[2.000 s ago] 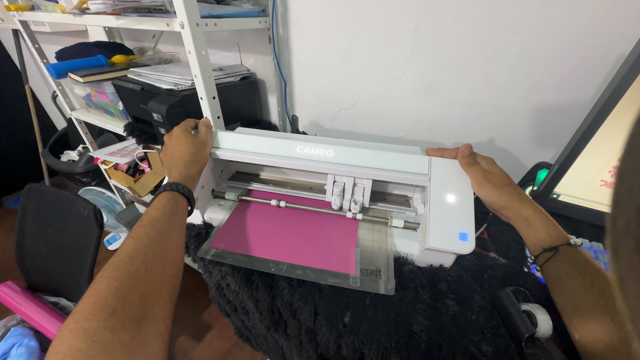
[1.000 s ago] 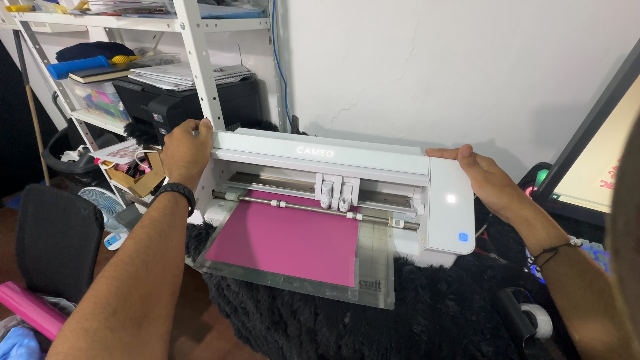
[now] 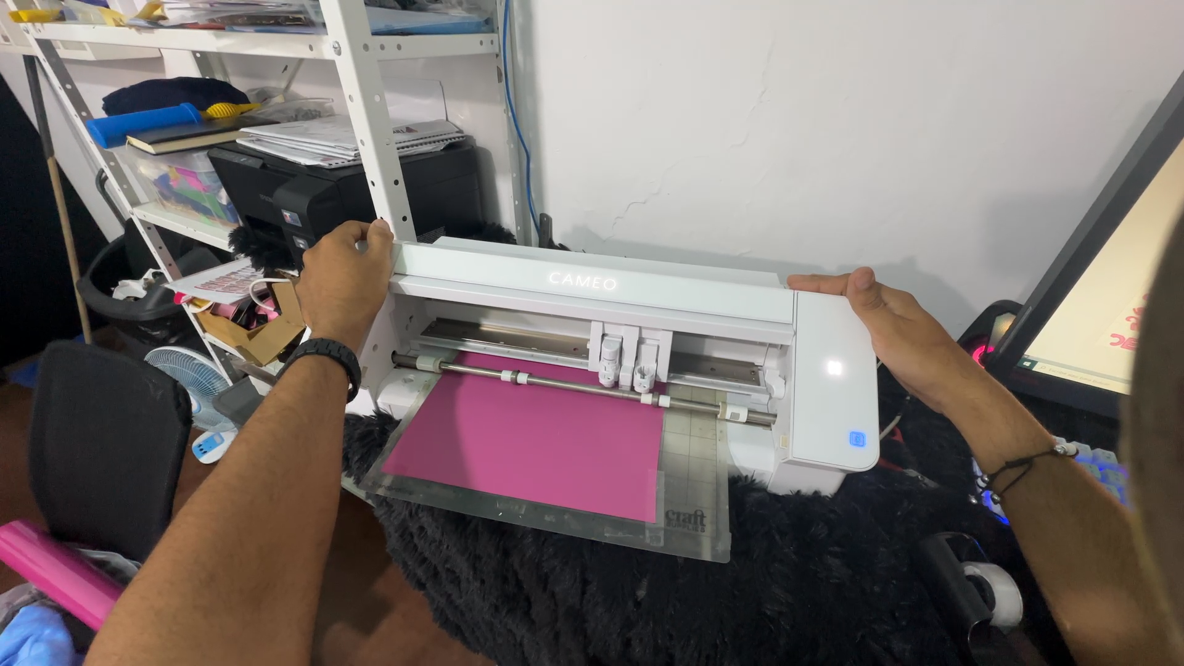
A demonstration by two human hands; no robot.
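A white Cameo cutting plotter [image 3: 684,294] stands on a black furry cover [image 3: 592,592]. A pink sheet [image 3: 536,435] lies on a translucent gridded cutting mat [image 3: 698,472], which runs under the roller bar [image 3: 573,387]. The tool carriage [image 3: 629,356] is right of the middle of the rail. My left hand [image 3: 347,277] rests at the plotter's upper left corner, its fingers bent behind the edge and partly hidden. My right hand [image 3: 869,310] touches the upper right end, index finger stretched along the back edge, thumb near the lit panel. Whether either hand grips firmly is unclear.
Left stands a white metal shelf [image 3: 365,120] with a black printer [image 3: 351,190] and papers. A monitor [image 3: 1091,277] and a tape dispenser [image 3: 971,592] are at the right. A black chair [image 3: 106,435] and a fan [image 3: 185,370] are at the left.
The tool carriage has shifted slightly along its rail, and the mat with the pink sheet has changed position a little under the roller bar. Both hands have stayed at the plotter's ends.
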